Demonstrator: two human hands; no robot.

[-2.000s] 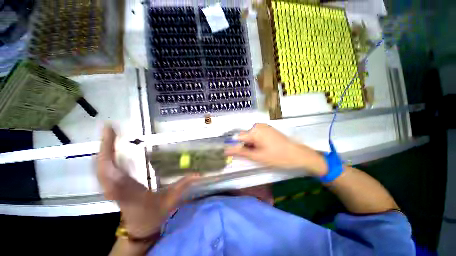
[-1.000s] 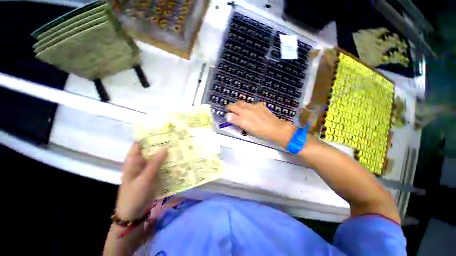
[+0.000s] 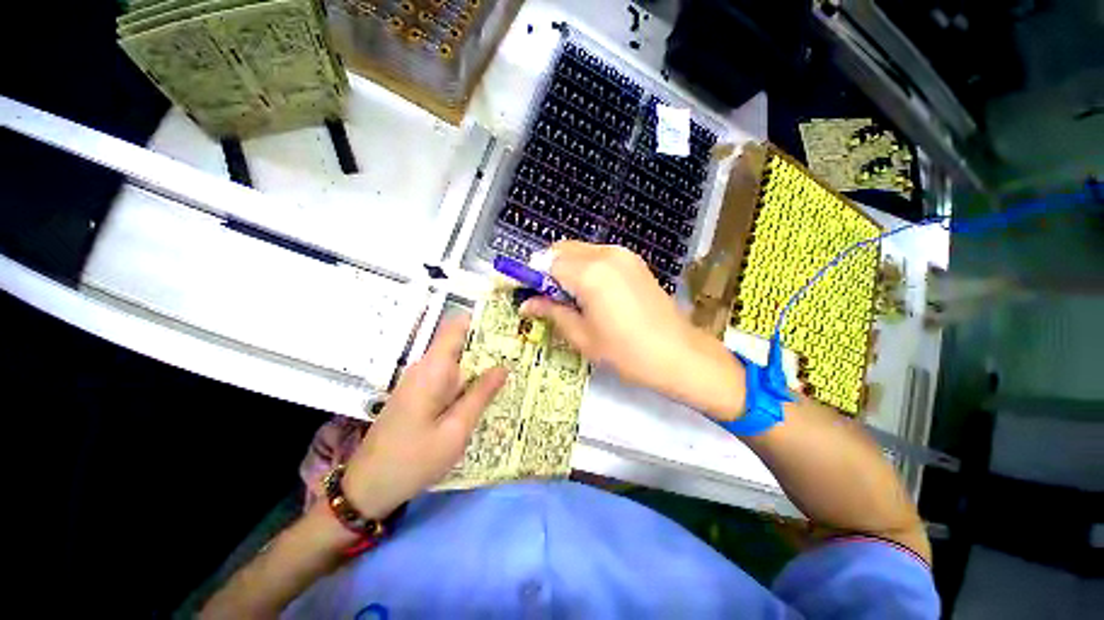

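Observation:
My left hand (image 3: 426, 418) holds a pale cream circuit board (image 3: 518, 409) by its left edge at the bench front, printed face up. My right hand (image 3: 615, 309) is over the board's top end and holds a slim purple hand tool (image 3: 529, 277), lying across the fingers. A small black component (image 3: 524, 294) shows under the tool at the board's top edge, by the right fingertips; whether it is seated cannot be told. The right wrist wears a blue strap with a blue cord.
A clear tray of black parts (image 3: 593, 158) lies beyond the board. A cardboard tray of yellow parts (image 3: 811, 285) is at right. A board stack (image 3: 248, 67) stands at upper left, beside a brownish tray of copper-coloured parts (image 3: 418, 42). A metal rail (image 3: 303, 248) crosses the left bench. Another cream board (image 3: 857, 158) lies at upper right.
My right hand has moved from the black-parts tray to the board's top end. The board has turned more upright and shifted right with my left hand. The black component now shows there.

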